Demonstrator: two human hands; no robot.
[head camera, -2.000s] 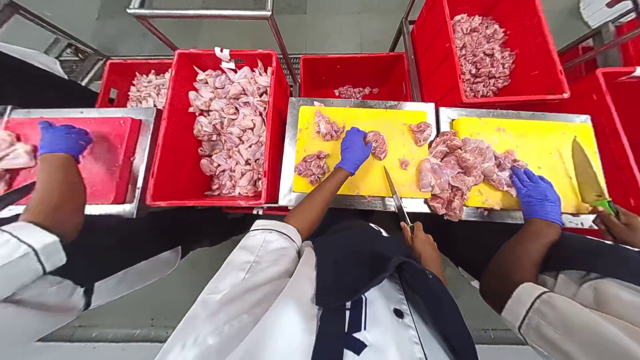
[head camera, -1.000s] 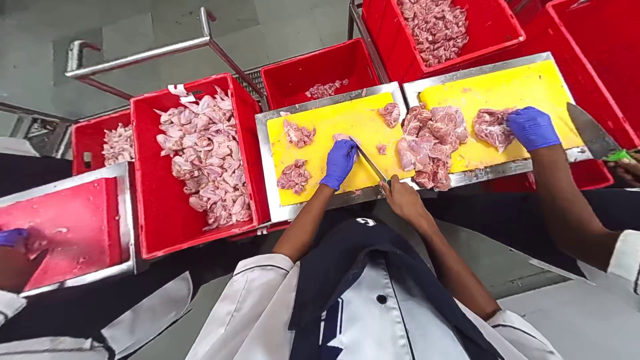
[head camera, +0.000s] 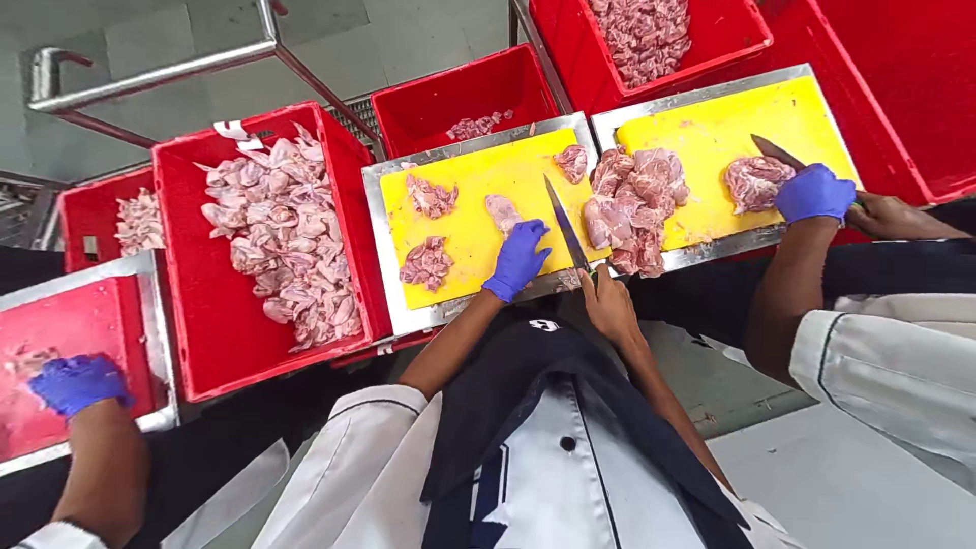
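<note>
On the yellow cutting board (head camera: 476, 179), my left hand (head camera: 519, 259), in a blue glove, touches the near end of a piece of raw chicken (head camera: 502, 213); whether its fingers grip the meat cannot be told. My bare right hand (head camera: 608, 303) holds a knife (head camera: 566, 225) by its handle at the board's near edge, blade pointing away over the board and apart from that piece. Two cut pieces of chicken meat (head camera: 431, 196) (head camera: 426, 264) lie on the board's left side, and a smaller piece (head camera: 571, 163) at its far right corner. A pile of raw chicken (head camera: 637, 202) spans the right edge.
Red crates with chicken stand at the left (head camera: 263, 366), behind (head camera: 465, 80) and at the back right (head camera: 686, 76). At the right, a co-worker's gloved hand (head camera: 816, 193) is beside meat and a knife (head camera: 776, 152). Another co-worker's gloved hand (head camera: 82, 383) works over a red board (head camera: 84, 320).
A pale chicken piece now lies by my left hand, where I see a smaller bit under it one second ago. My knife has moved away from my left hand. The view has turned.
</note>
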